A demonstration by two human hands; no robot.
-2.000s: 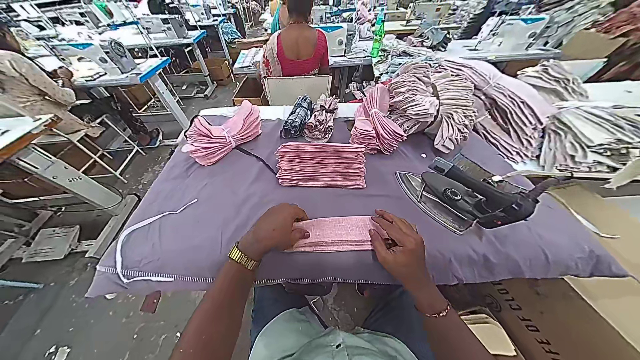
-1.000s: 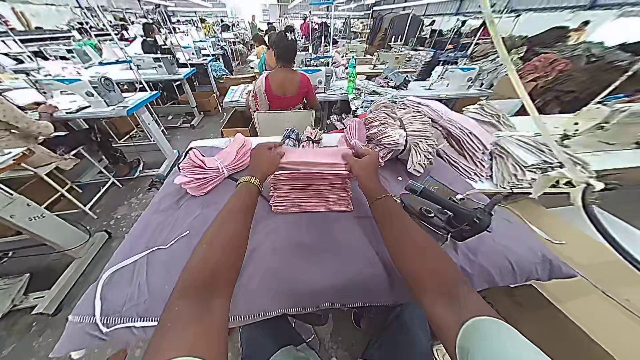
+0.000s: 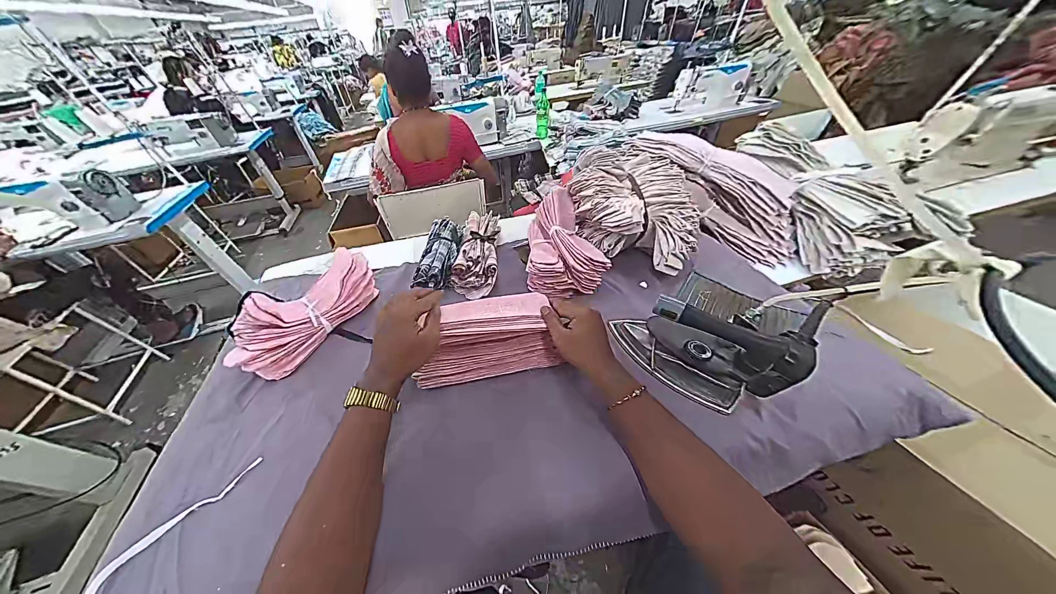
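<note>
On a padded table with a mauve cloth cover (image 3: 495, 478) lies a neat stack of folded pink fabric pieces (image 3: 487, 355). My left hand (image 3: 404, 334) pinches the left end of the stack's top piece between thumb and fingers. At the right end, my right hand (image 3: 579, 330) grips the same top layer near its corner. How many layers the fingers hold cannot be told. A tied pink bundle (image 3: 305, 318) lies left of my left hand, and another tied pink bundle (image 3: 561, 247) is just behind the stack. An electric iron (image 3: 718, 346) rests to the right of my right hand.
Small tied bundles, one dark checked (image 3: 437, 254) and one patterned (image 3: 476, 257), lie behind the stack. Large striped fabric bundles (image 3: 635, 206) fill the back right. A white tape (image 3: 181, 520) lies front left. A person in a red top (image 3: 429, 148) sits beyond, among sewing machines.
Two seconds ago both hands held a pink piece near the table's front edge, in front of the stack. They have moved away from me to the stack, where they were a second ago too.
</note>
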